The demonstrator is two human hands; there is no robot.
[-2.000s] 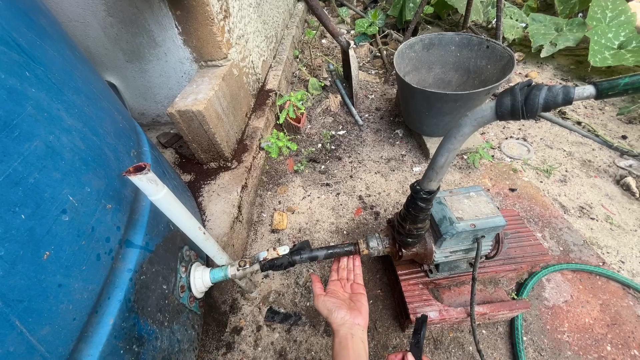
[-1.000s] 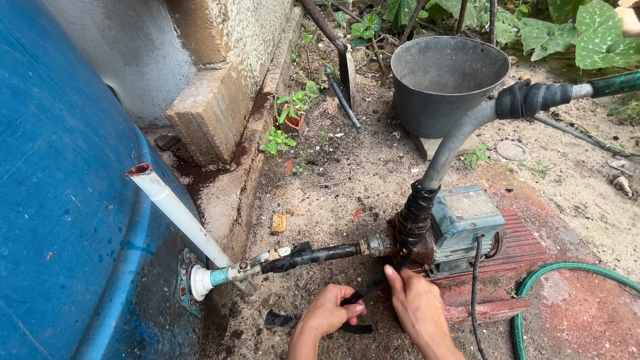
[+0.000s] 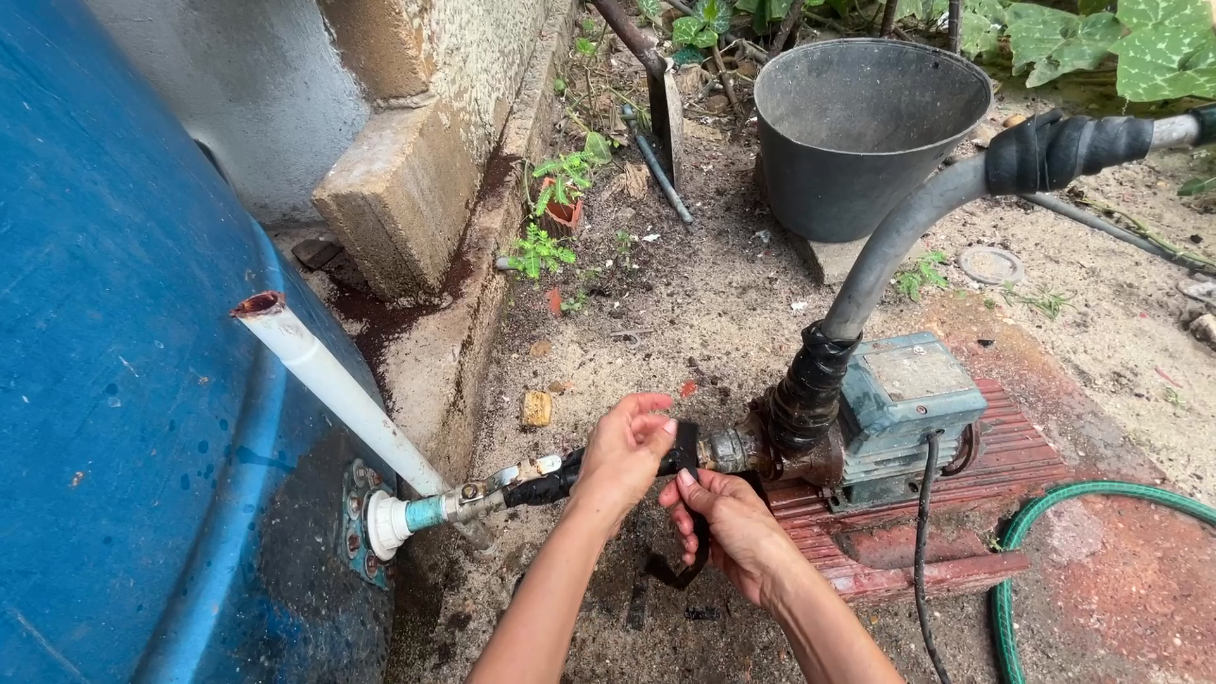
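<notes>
A strip of black rubber tape (image 3: pixel 698 541) loops over the black-wrapped pipe (image 3: pixel 541 486) just left of the metal coupling (image 3: pixel 731 448) at the electric water pump (image 3: pixel 902 408). My left hand (image 3: pixel 627 451) is at the pipe, its fingertips beside the strip's upper end; whether they grip it is unclear. Just below the pipe, my right hand (image 3: pixel 727 527) pinches the strip between thumb and fingers, and a loose end hangs beneath. At the left, the pipe joins a valve (image 3: pixel 475 499) and a white fitting (image 3: pixel 387 524) on the blue water tank (image 3: pixel 142 380).
An upright white pipe (image 3: pixel 342 389) rises near the tank. Behind the pump stands a black bucket (image 3: pixel 864 133). A thick grey hose (image 3: pixel 893 237) climbs from the pump. Red ridged slabs (image 3: pixel 1007 446) lie under it, with a green hose (image 3: pixel 1007 570) at the right.
Two seconds ago one open palm was under the pipe. Both hands then handled the black strip below it. Now they have moved up to the pipe, and the strip is against it.
</notes>
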